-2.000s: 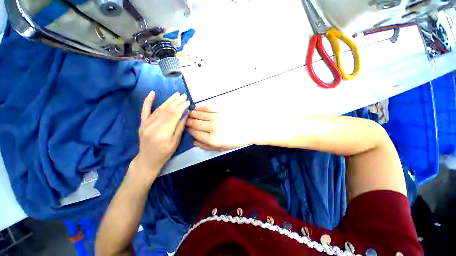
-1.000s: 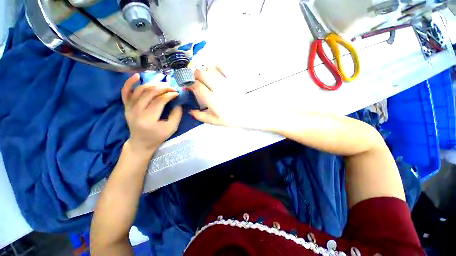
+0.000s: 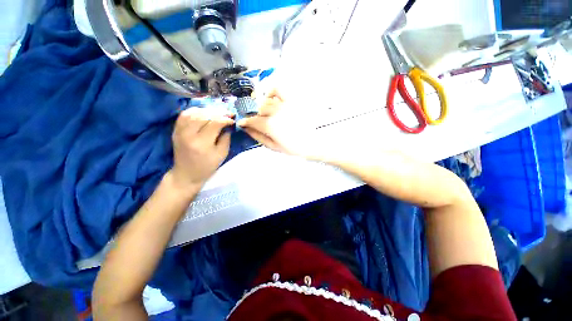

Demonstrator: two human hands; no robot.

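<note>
A blue garment piece [image 3: 94,150] lies heaped on the left of the table and runs to the needle area of the white sewing machine [image 3: 157,44]. My left hand [image 3: 202,141] pinches the cloth edge just below the round knurled knob [image 3: 245,105]. My right hand [image 3: 270,125] pinches the same edge beside it, the fingertips of both hands nearly touching. The needle and presser foot are hidden behind the knob and fingers.
Scissors with red and yellow loops [image 3: 415,100] lie right of the needle. Small tools [image 3: 535,83] sit at the table's right end. A measuring scale [image 3: 210,202] marks the front edge. Blue crates [image 3: 511,182] and a garment pile [image 3: 395,241] are below right.
Both hands have moved from the table's front part up to the knob, bringing the cloth edge along. The measuring scale is now uncovered. The view has shifted, so the machine appears further right.
</note>
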